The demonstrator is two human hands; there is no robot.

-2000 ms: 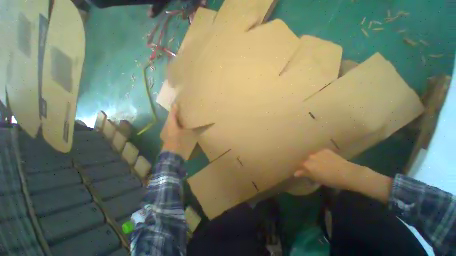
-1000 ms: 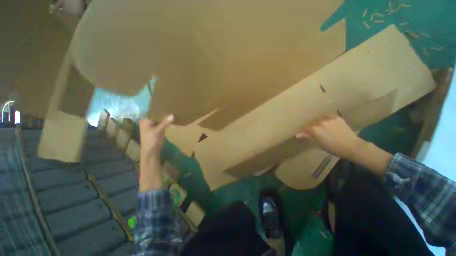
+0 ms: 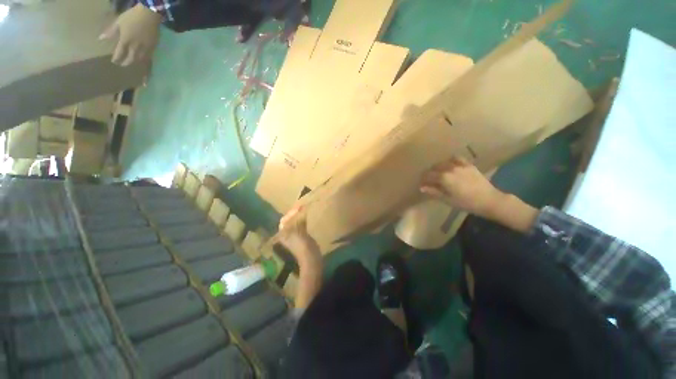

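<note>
A brown box blank [image 3: 370,181] is held at a slant above the floor in front of my knees, folded along its length, with one long panel seen nearly edge-on. My left hand [image 3: 299,235] grips its near left corner. My right hand [image 3: 461,185] lies on the panel near short dark slots, fingers bent against the board. A wide flap [image 3: 530,104] spreads out at the far right. A rounded flap [image 3: 430,226] hangs below my right hand. Under and beyond it, a printed blank [image 3: 322,81] with small dark lettering lies on the green floor.
Wrapped dark grey goods [image 3: 159,274] stand at left, with a white, green-capped bottle [image 3: 243,279] on them. Another person's hand [image 3: 133,35] holds a brown sheet [image 3: 44,81] at upper left. A large white sheet [image 3: 630,163] is at right. Scraps and straps litter the floor.
The blank's large panel has swung down from the upper left and is now nearly edge-on. My left hand has moved right and lower. The printed blank, the bottle and another person's hand have come into view.
</note>
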